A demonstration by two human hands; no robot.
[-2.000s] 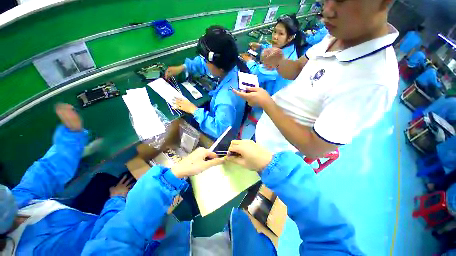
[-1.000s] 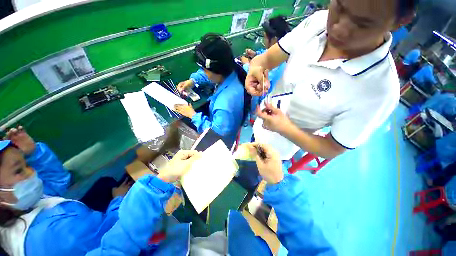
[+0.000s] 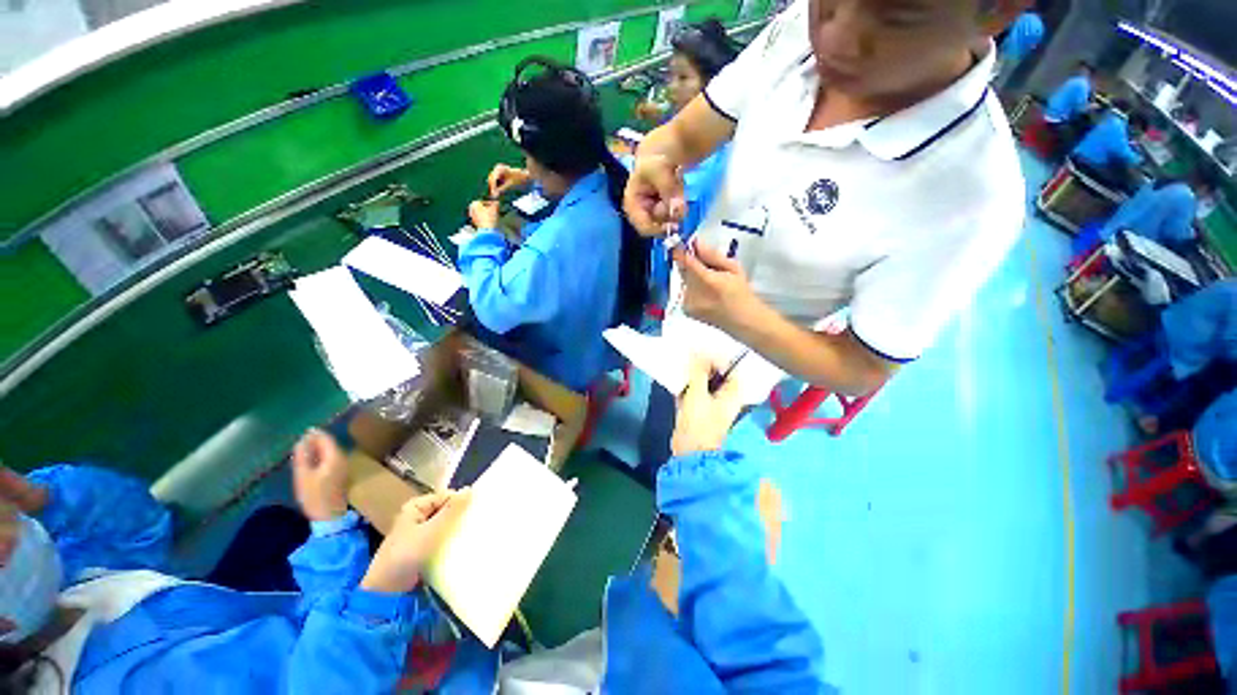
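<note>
My left hand (image 3: 415, 540) grips the left edge of a pale yellow backing sheet (image 3: 505, 543), held tilted above the green surface. A black sheet piece (image 3: 513, 445) shows behind its upper edge, over a carton. My right hand (image 3: 707, 410) is raised to the right and grips a thin white sheet (image 3: 657, 356) by its lower part, near the standing person. A small dark piece (image 3: 722, 379) shows at my right fingertips; its shape is unclear.
A brown parts carton (image 3: 563, 395) holds bagged pieces. White sheets (image 3: 356, 330) and circuit boards (image 3: 239, 287) lie on the bench. A neighbour's hand (image 3: 322, 475) is beside my left hand. A person in a white shirt (image 3: 882, 204) stands close right; red stools (image 3: 818, 407) are on the floor.
My left hand has moved left and down with the yellow sheet. My right hand has moved away from it, forward, with a white sheet. The neighbour's hand has come in at the left.
</note>
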